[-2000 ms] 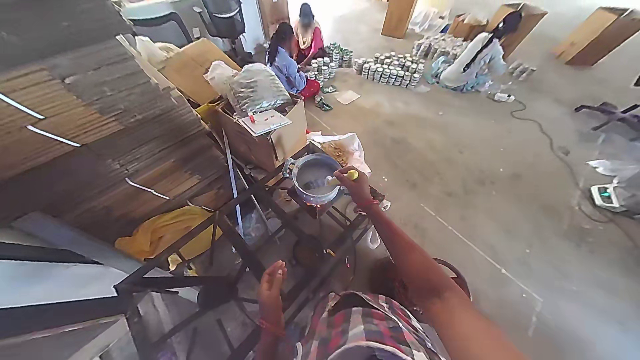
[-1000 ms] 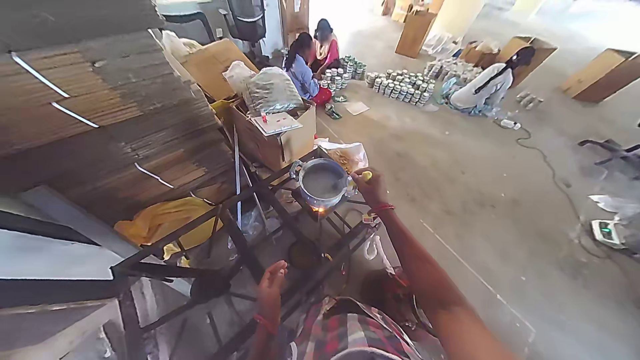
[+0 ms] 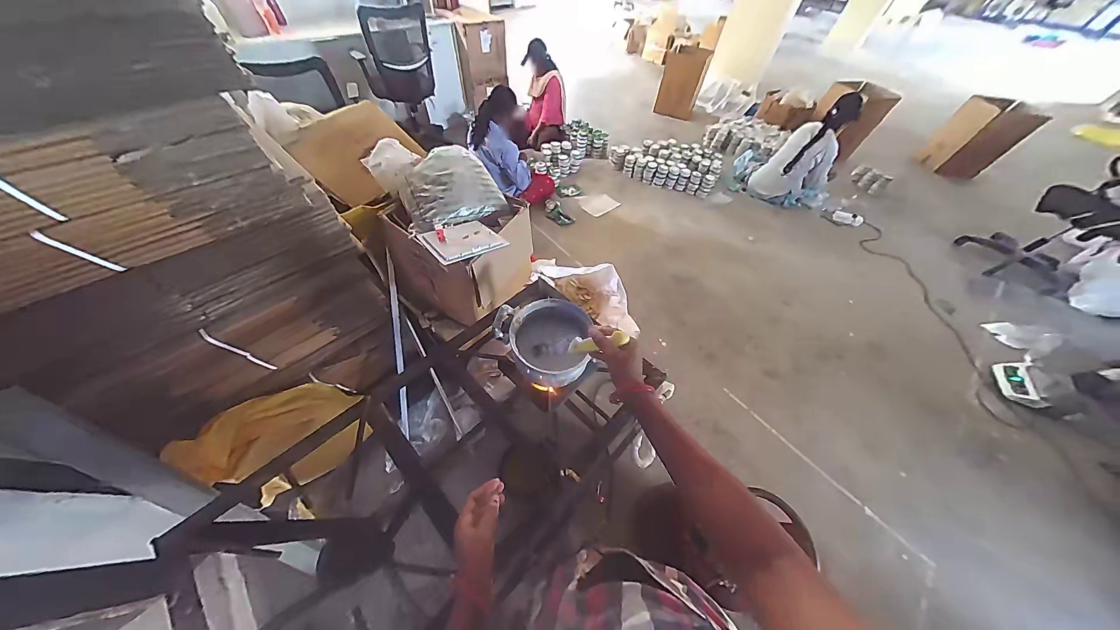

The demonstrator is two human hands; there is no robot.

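A round metal pot with side handles sits over a lit gas burner on a dark metal frame. Greyish liquid fills part of the pot. My right hand grips a yellow-handled utensil at the pot's right rim; its pale end reaches over the liquid. Below and to the left of the pot, my left hand is raised over the frame, holding nothing, with its fingers close together; whether they are curled is unclear.
A cardboard box stands beyond the frame, beside a white bag with brownish contents. Stacked flat cardboard rises at left. Several people sit on the floor near rows of small tins. A cable and a digital scale lie at right.
The utensil's pale end, lower in the pot two seconds ago, now shows near its right rim. My right hand keeps its grip; my left hand stays below the pot.
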